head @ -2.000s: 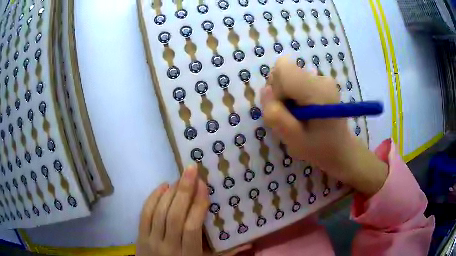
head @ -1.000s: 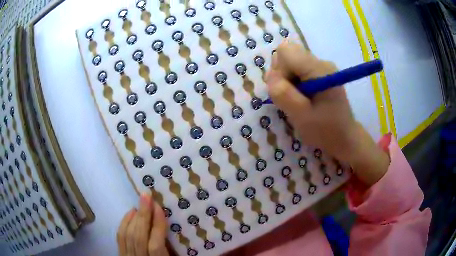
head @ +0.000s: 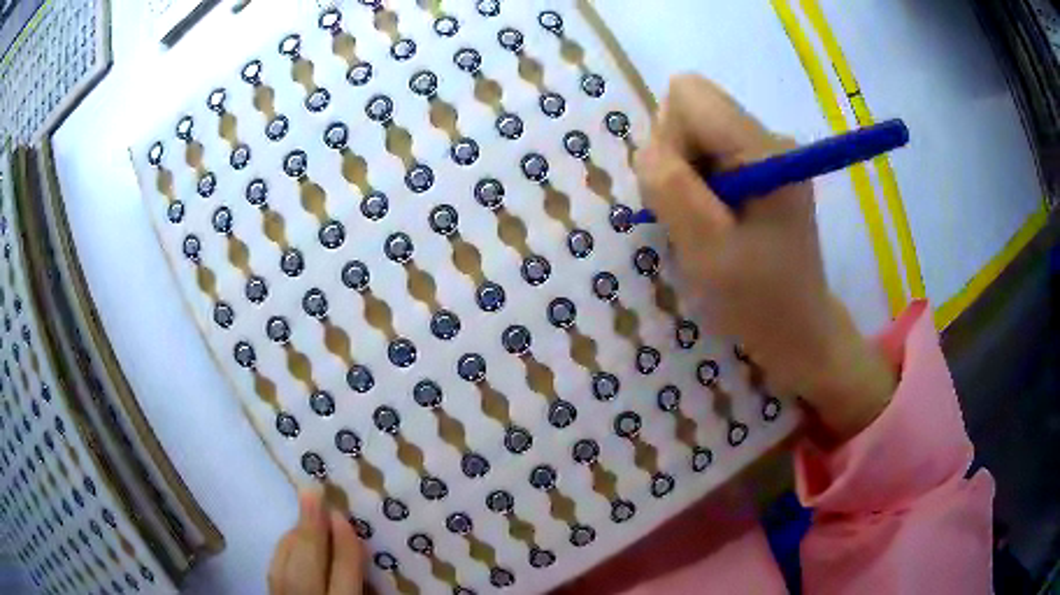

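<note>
A large white panel lies tilted in front of me, with rows of dark metal rings joined in pairs by tan bulged shapes. My right hand grips a dark blue pen near its tip end. The tip is at a ring near the panel's right side; the pen's back end points right. My left hand is at the panel's lower left edge, cut off by the picture's bottom. Its fingertips are at the edge and the rest is hidden.
A stack of similar panels with brown edges stands at the left. Another panel shows at the upper left. Yellow tape lines cross the white top at the right. Dark grey stacks stand at the far right edge. Pink sleeves are at the lower right.
The panel shows further left and more turned in the picture, as does the left stack. The pen tip stays near a ring by the right hand. My left hand shows lower and partly cut off.
</note>
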